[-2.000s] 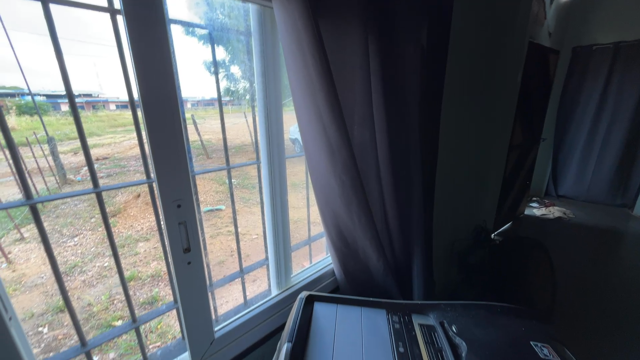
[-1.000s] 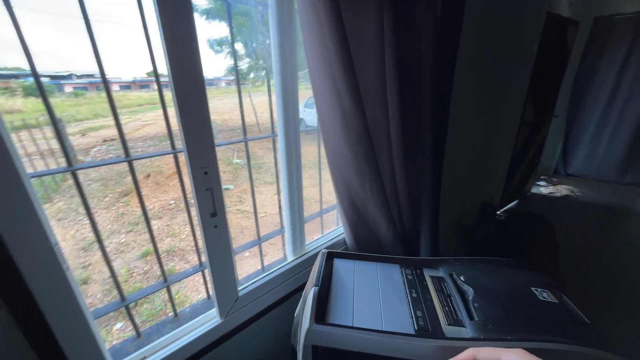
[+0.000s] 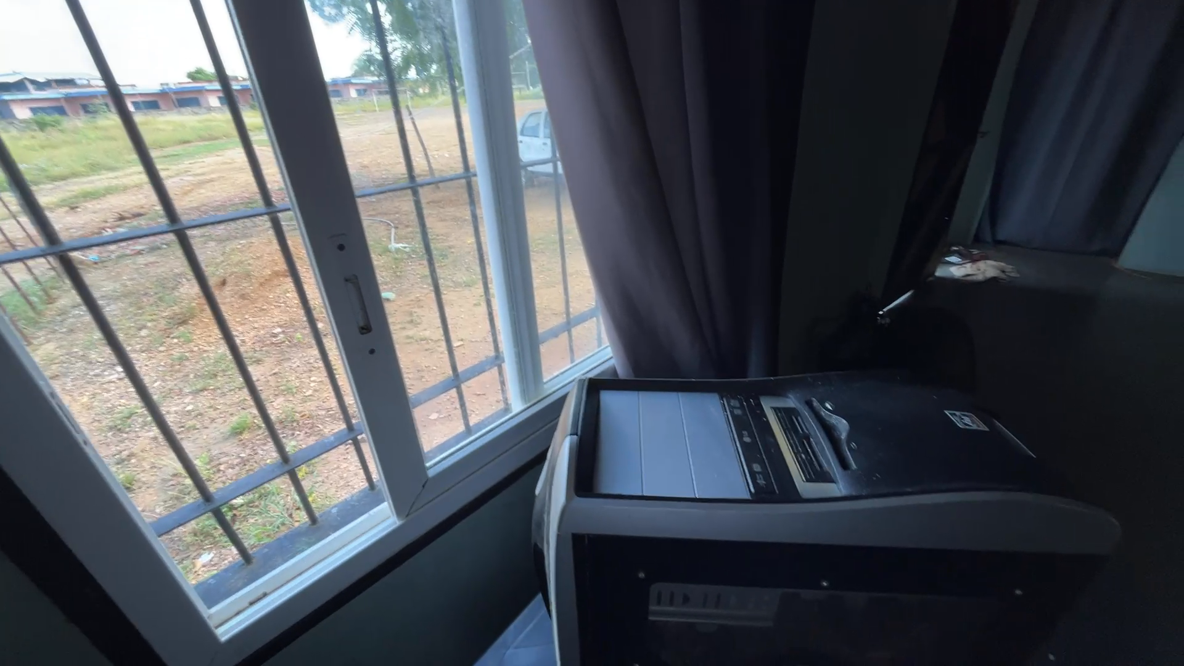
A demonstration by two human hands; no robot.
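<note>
Neither my left hand nor my right hand shows at this moment. A desktop computer tower case (image 3: 925,444) lies on its back at the lower right, its front panel with grey drive-bay covers (image 3: 671,444) facing up. Beside those covers are a card-reader or port strip (image 3: 800,444) and a glossy black section with a small badge (image 3: 966,421). The case's side, with a vented dark panel (image 3: 712,601), faces me. What it rests on is mostly hidden.
A sliding window frame (image 3: 356,305) with a recessed latch and metal bars (image 3: 199,277) outside fills the left. A dark curtain (image 3: 666,185) hangs behind the case. Another curtain (image 3: 1073,129) and a crumpled cloth (image 3: 982,269) on the floor are farther right.
The view has shifted so more of the computer case shows. Part of a hand seen at the bottom edge one second ago is out of view now.
</note>
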